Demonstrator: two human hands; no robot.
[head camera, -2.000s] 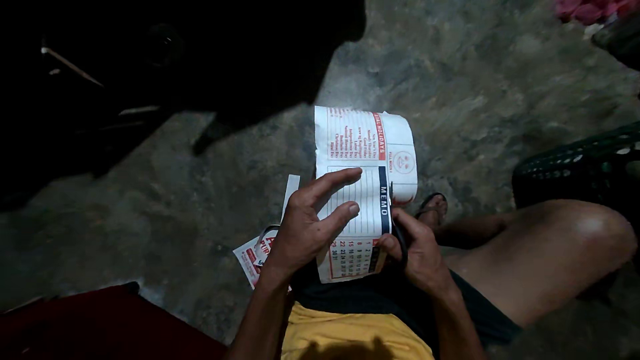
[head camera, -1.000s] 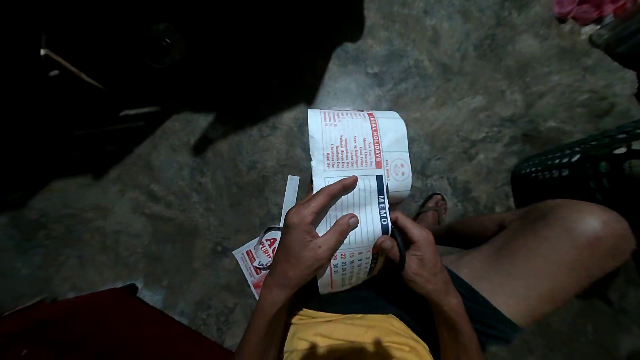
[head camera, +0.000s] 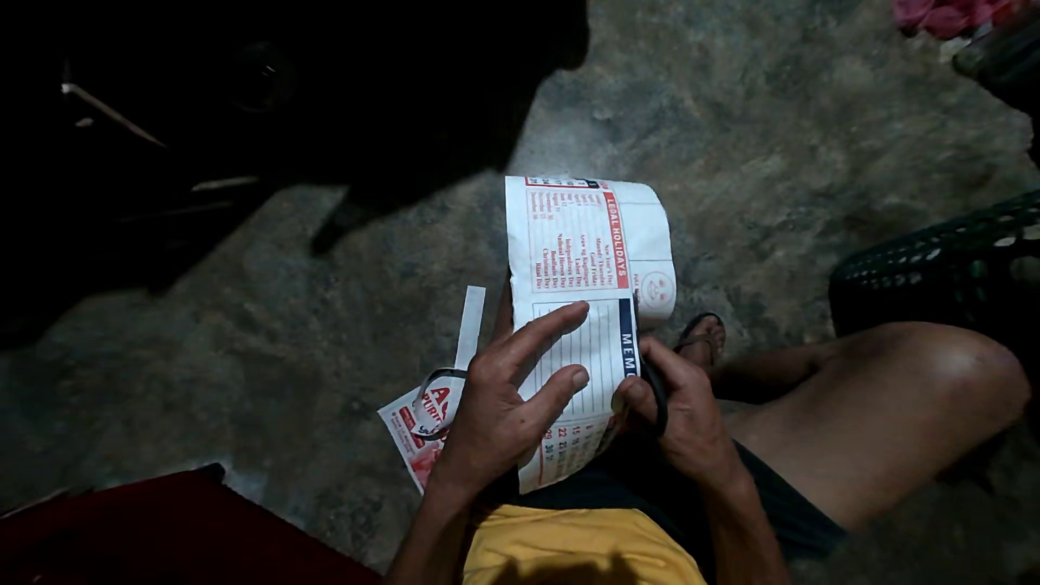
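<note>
A printed calendar sheet (head camera: 569, 284) with a ruled memo section lies curved over my lap. My left hand (head camera: 504, 398) rests on it with the fingers apart, palm down near its left edge. My right hand (head camera: 678, 402) grips black-handled scissors (head camera: 656, 398) at the sheet's right edge, beside the dark blue band; the blades are mostly hidden. Beyond that edge a curled white part of the paper (head camera: 650, 211) bends away. Left of my left hand, a narrow white paper strip (head camera: 470, 325) and a red and white printed paper (head camera: 406, 431) show, with a dark-edged loop (head camera: 422, 406) over the printed one.
Bare concrete floor (head camera: 390, 309) surrounds my legs. At the right stands a dark perforated plastic basket (head camera: 934, 252). A large dark object fills the upper left, a dark red surface (head camera: 162, 536) the lower left. Pink cloth-like material (head camera: 946, 16) lies at the upper right.
Against two seconds ago, the sheet has shifted and turned slightly, and more of its holiday list shows above my left hand. My right hand stays at its right edge.
</note>
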